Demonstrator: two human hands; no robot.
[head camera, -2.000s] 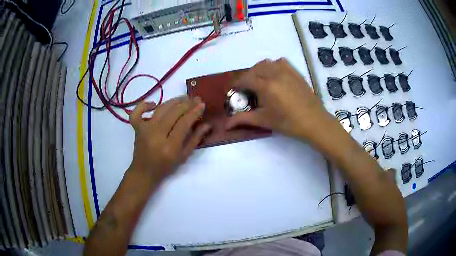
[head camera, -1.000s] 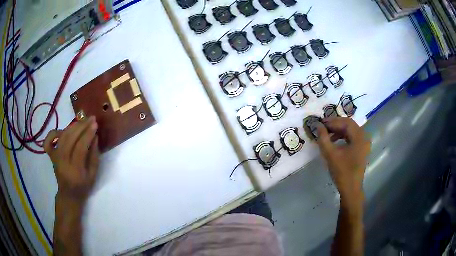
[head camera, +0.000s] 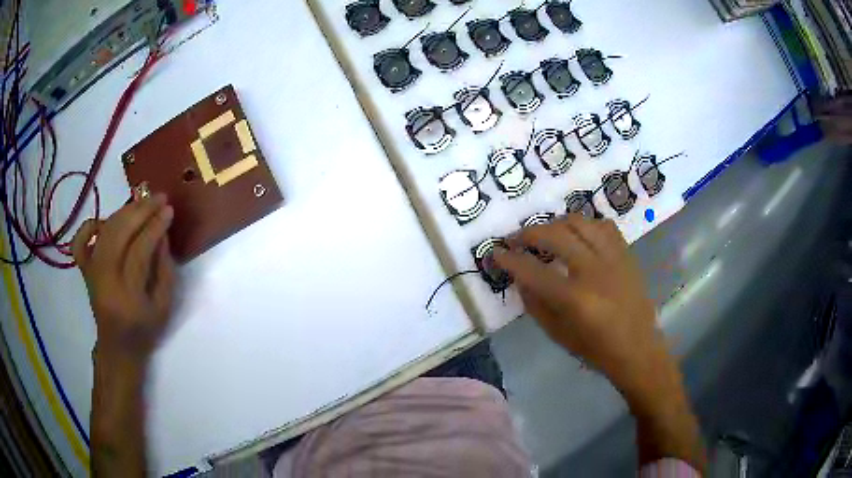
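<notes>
The reddish-brown test fixture (head camera: 210, 210) lies at the left on the white bench. The cream locating nest (head camera: 245, 171) on it is empty. My left hand (head camera: 131, 271) rests at the fixture's lower left edge, fingertips beside a small brassy contact terminal (head camera: 143, 190). My right hand (head camera: 579, 280) is over the front row of the white foam tray (head camera: 448, 257), its fingertips at the nearest miniature speaker (head camera: 489, 265), which still sits in the tray. The fingers partly cover it and the unit beside it; whether they grip it is unclear.
Rows of wired units (head camera: 462, 194) fill the tray, some faces shiny silver. The grey tester (head camera: 98, 47) is at the upper left, with red and black test leads (head camera: 110, 140) looped below it. Layered stacks (head camera: 808, 47) stand at the upper right. The bench's front edge is near my body.
The view has swung right since the first frame. My right hand has gone from the fixture to the tray, then left along its front row. The unit on the fixture is gone.
</notes>
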